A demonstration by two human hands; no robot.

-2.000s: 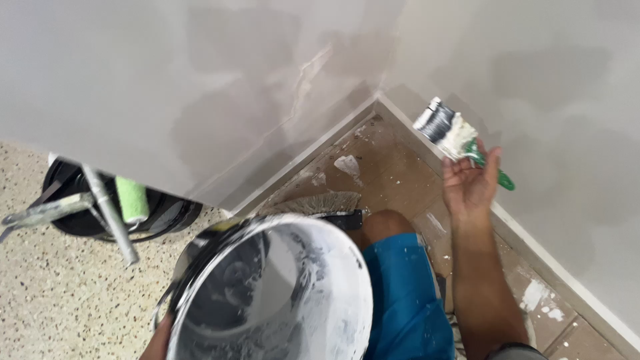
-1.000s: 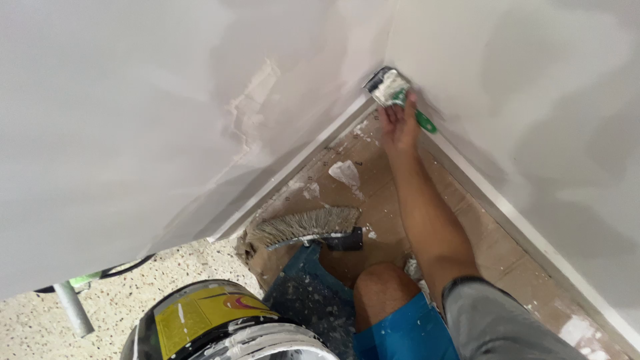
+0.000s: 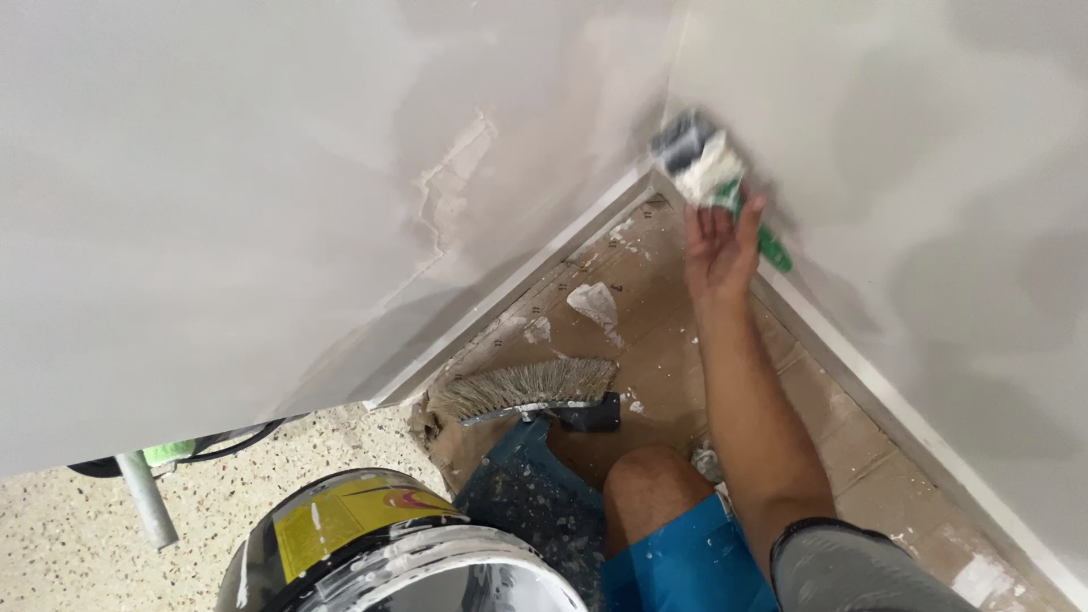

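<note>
My right hand (image 3: 722,246) grips a wide paintbrush (image 3: 714,174) with a green handle and paint-caked ferrule. Its dark, partly whitened bristles are at the wall corner, just above the white skirting board (image 3: 510,297); motion blurs them, so I cannot tell whether they touch. My left hand is out of frame. At the lower left, below my right hand, a black paint bucket (image 3: 399,544) with a yellow label is tilted, with white paint smeared round its rim and inner wall.
A dusty brush head (image 3: 527,387) and a blue paint-spattered dustpan (image 3: 531,476) lie before my knee. Paint flakes (image 3: 595,306) mark the brown floor. A rough patch (image 3: 455,187) shows on the left wall. Beyond its end are a grey tube (image 3: 144,497) and a green roller (image 3: 170,452).
My right hand has carried the paintbrush from over the right-hand skirting to the wall corner. The bucket sits lower in view, and my left hand's edge no longer shows. The view has shifted.
</note>
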